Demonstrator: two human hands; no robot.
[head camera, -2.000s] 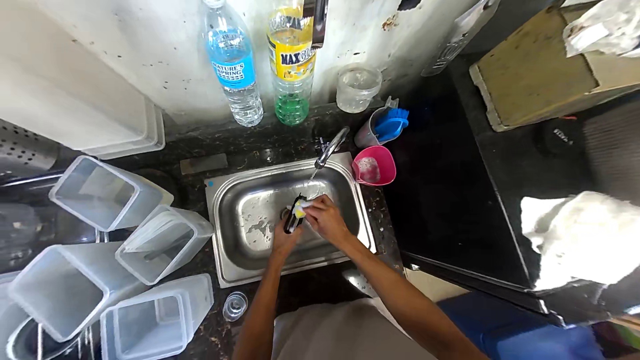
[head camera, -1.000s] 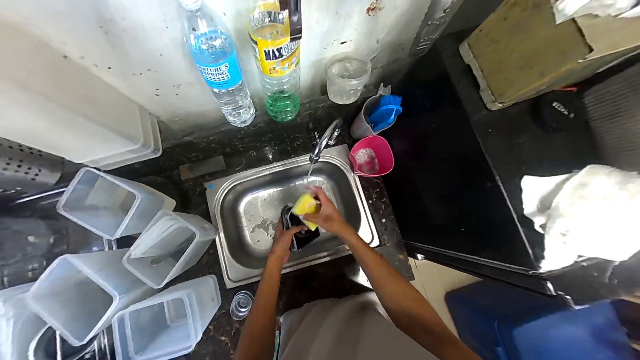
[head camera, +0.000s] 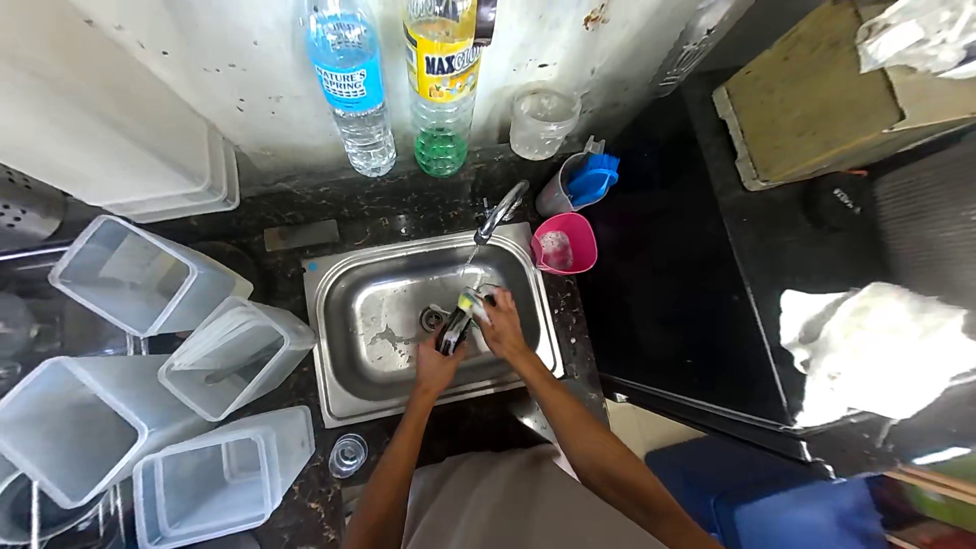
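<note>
Over the stainless steel sink (head camera: 366, 305), my left hand (head camera: 438, 362) grips a small black item (head camera: 453, 332) with a wet, shiny surface; its exact kind is unclear. My right hand (head camera: 499, 320) holds a yellow sponge (head camera: 467, 301) with foam on it, against the upper end of the black item. Behind my hands, a thin stream of water runs from the chrome faucet (head camera: 503, 210). Left of the black item, the sink drain (head camera: 433, 317) shows partly.
Clear plastic containers (head camera: 221, 473) crowd the left counter, near a small clear cup (head camera: 348, 455). A pink dipper (head camera: 568, 242) and a grey pitcher (head camera: 560, 187) stand right of the faucet. Behind are a blue-labelled bottle (head camera: 351, 84) and a yellow-labelled bottle (head camera: 444, 76).
The black item, seen broad a second ago, now appears narrower and tilted. The sponge, plainly visible on it then, is now mostly covered by foam and my right fingers.
</note>
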